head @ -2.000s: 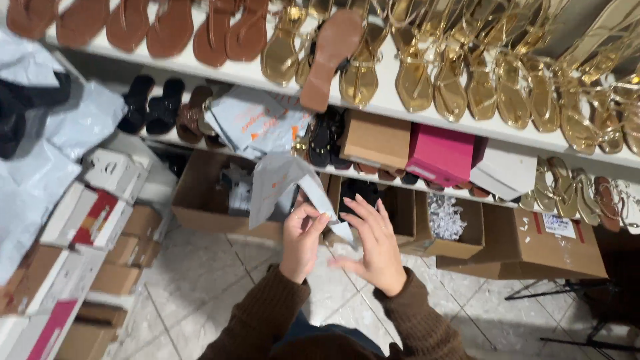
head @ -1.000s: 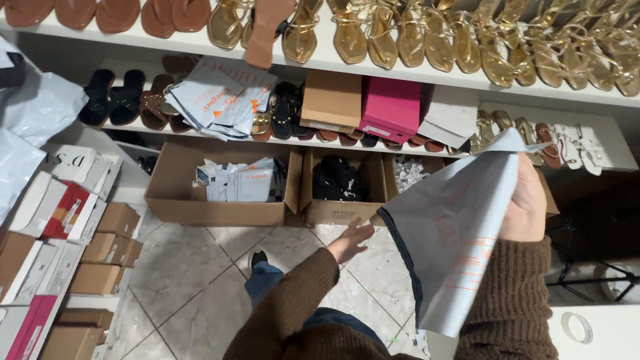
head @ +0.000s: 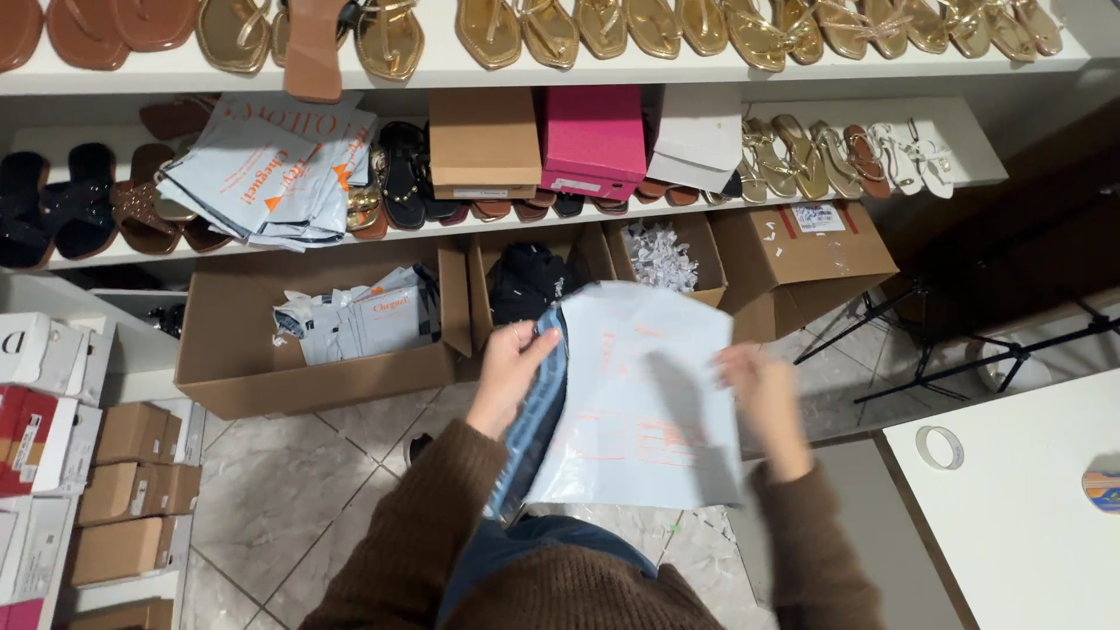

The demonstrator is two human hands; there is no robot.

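Observation:
A pale plastic mailing bag (head: pixel 647 394) with orange print is spread between my two hands, in front of my body. My left hand (head: pixel 512 372) pinches its left edge between thumb and fingers, where the dark blue inner side shows at the opening. My right hand (head: pixel 761 394), blurred, is at the bag's upper right edge; its fingertips seem closed on that edge. A pile of similar bags (head: pixel 271 175) lies on the lower shelf, beside black sandals (head: pixel 404 175).
Below the shelf stand open cardboard boxes, one with folded bags (head: pixel 306 389), one with black items (head: pixel 525 280), one with white scraps (head: pixel 661 254). Shoe boxes (head: pixel 122 490) are stacked at left. A white table (head: pixel 1006 525) holding a tape roll (head: pixel 940 448) is at right.
The bag, held up at the right by my right hand a second ago, is now in front of me. My left hand, free then, now holds its left edge.

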